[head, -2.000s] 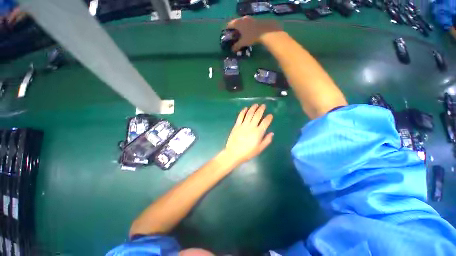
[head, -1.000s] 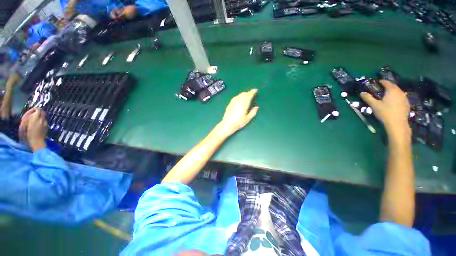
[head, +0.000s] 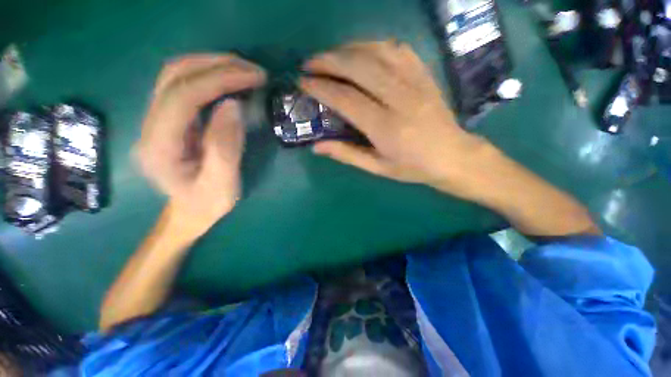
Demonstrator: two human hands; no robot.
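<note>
An open phone body [head: 300,118] with a silvery board lies in front of me, its board end pointing left. My right hand [head: 393,110] is around its right end and covers part of it. My left hand [head: 195,132] is just left of the phone, blurred, fingers curled; its fingertips are close to the phone. Whether it holds anything cannot be told.
Two open phone bodies [head: 76,154] lie side by side at the left. Another phone [head: 474,51] lies at the upper right, a white disc [head: 509,89] at its lower end. A heap of phones [head: 625,99] is at the far right.
My right hand has come from the heap at the right to the middle, now around a phone. My left hand has lifted and curled beside it. The view is closer to the table.
</note>
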